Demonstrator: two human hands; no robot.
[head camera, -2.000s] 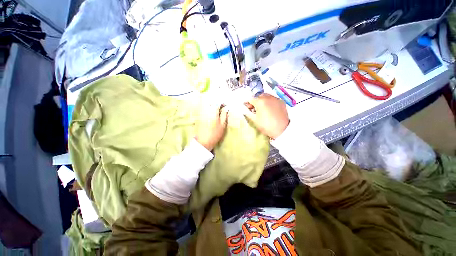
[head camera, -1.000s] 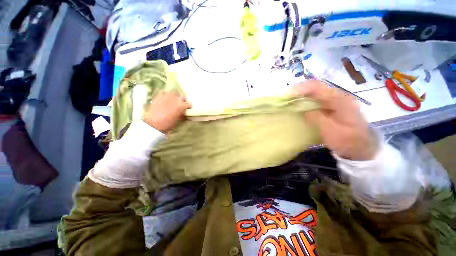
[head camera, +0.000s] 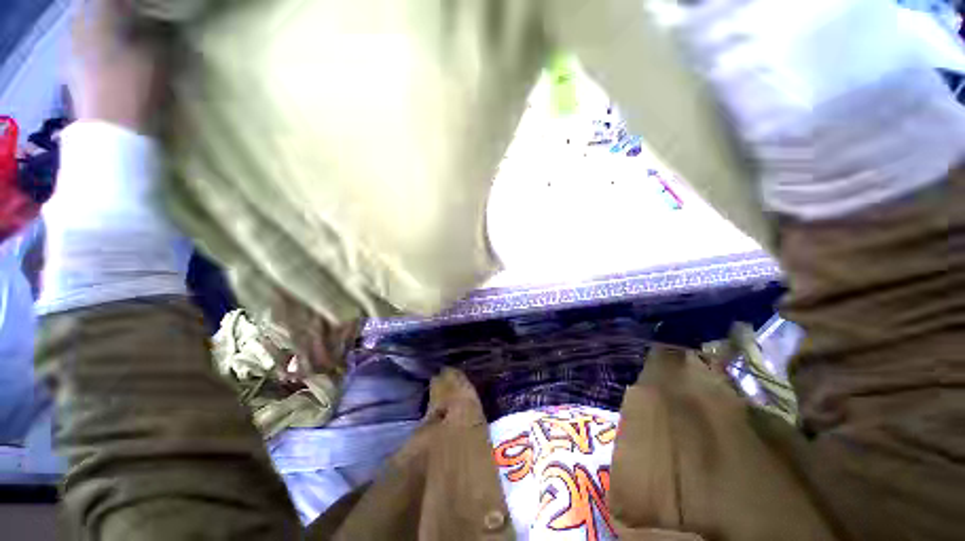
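The light green knit garment piece (head camera: 349, 137) is raised and blurred, hanging in front of me across the upper left and centre. Another part of it hangs at the upper right, beside my right sleeve. My left hand (head camera: 108, 69) is at the upper left against the garment's edge, blurred and cut off by the top edge; it appears closed on the cloth. My right hand is beyond the top edge; only its cuff and sleeve show.
Behind the cloth are the white table (head camera: 593, 227) with its tape-patterned front edge, small metal machine parts (head camera: 608, 132), pink-handled snips (head camera: 669, 190) and a neon green piece (head camera: 562, 85). Bunched green cloth (head camera: 270, 370) lies low at left. A red item (head camera: 11, 180) is at far left.
The garment has gone from lying across the table's front edge to hanging high before me. Both hands have moved up and outward; my right hand has left the picture. The view has shifted.
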